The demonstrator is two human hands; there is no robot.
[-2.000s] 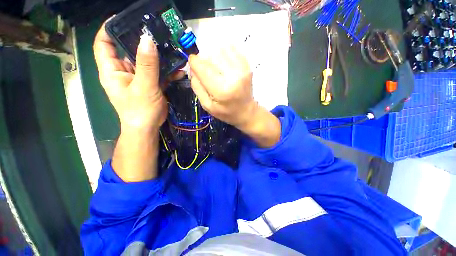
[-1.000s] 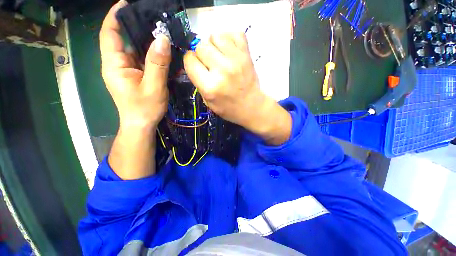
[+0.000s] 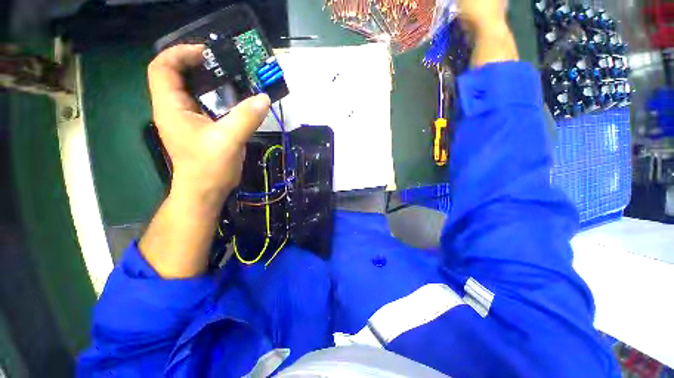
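Note:
My left hand (image 3: 203, 136) holds up the small black module (image 3: 222, 55), with its green circuit board (image 3: 250, 49) and bright blue component (image 3: 270, 74) facing me. Dark blue wires run from the module down to the large black housing (image 3: 310, 170), which lies at the table edge and on my lap. A yellow-green earth wire (image 3: 267, 184) loops across the housing. My right hand (image 3: 484, 13) is at the top edge, partly cut off, at the blue lead wires (image 3: 437, 50); its fingertips are out of the picture, so its grip cannot be told.
Coppery red lead wires (image 3: 392, 18) lie at the top, left of the blue ones. A white sheet (image 3: 344, 111) lies on the green bench. A yellow-handled screwdriver (image 3: 441, 140) lies beside my right sleeve. A blue crate (image 3: 591, 159) stands right, with rows of black-and-silver parts (image 3: 584, 59) above.
My right hand has left the module and reached up and right to the wire bundles. My left hand still holds the module, now tilted with its board more visible. The right arm now covers the soldering gun's area.

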